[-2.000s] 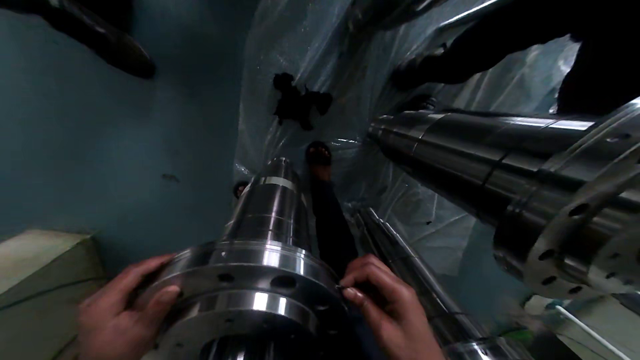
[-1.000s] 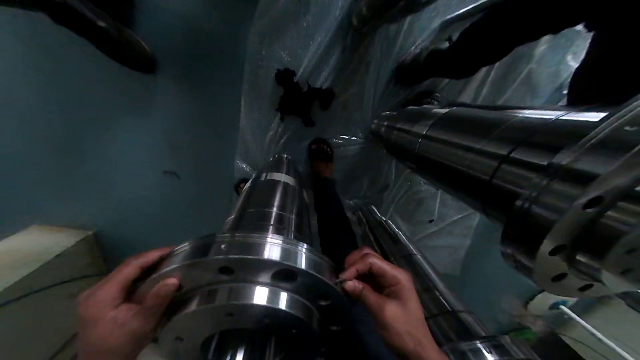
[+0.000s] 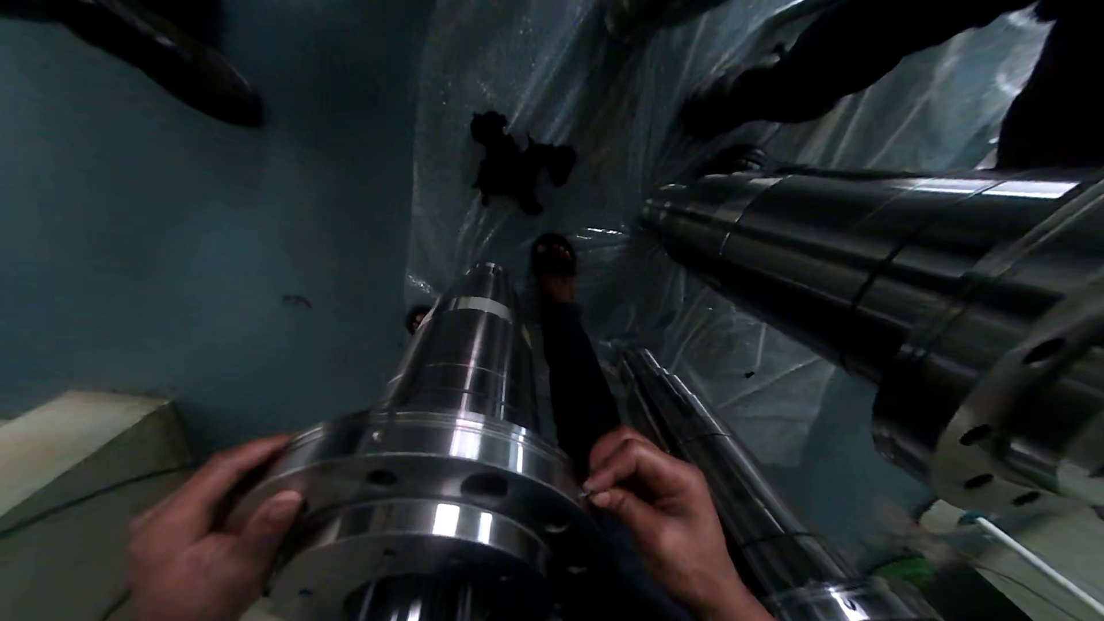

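An upright polished steel spindle (image 3: 457, 366) narrows downward from a wide flange (image 3: 431, 470) with bolt holes. At the lower left, my left hand (image 3: 211, 526) grips the flange's rim, its thumb on the upper face and its fingers around the outer edge. On the opposite side, my right hand (image 3: 664, 513) is at the rim with thumb and forefinger pinched on a tiny, thin object (image 3: 586, 494), too small to identify. Whether that object touches the flange cannot be told.
A large flanged steel spindle (image 3: 828, 250) fills the right side, and a slimmer steel shaft (image 3: 724, 448) stands beside my right hand. Plastic sheeting (image 3: 466, 86) with black cloth or gloves (image 3: 517, 168) covers the floor. A pale block (image 3: 95, 440) is at left. Other people's legs (image 3: 828, 69) show above.
My left hand stays on the flange rim. My right hand stays at the rim, its fingers slightly shifted in their pinch.
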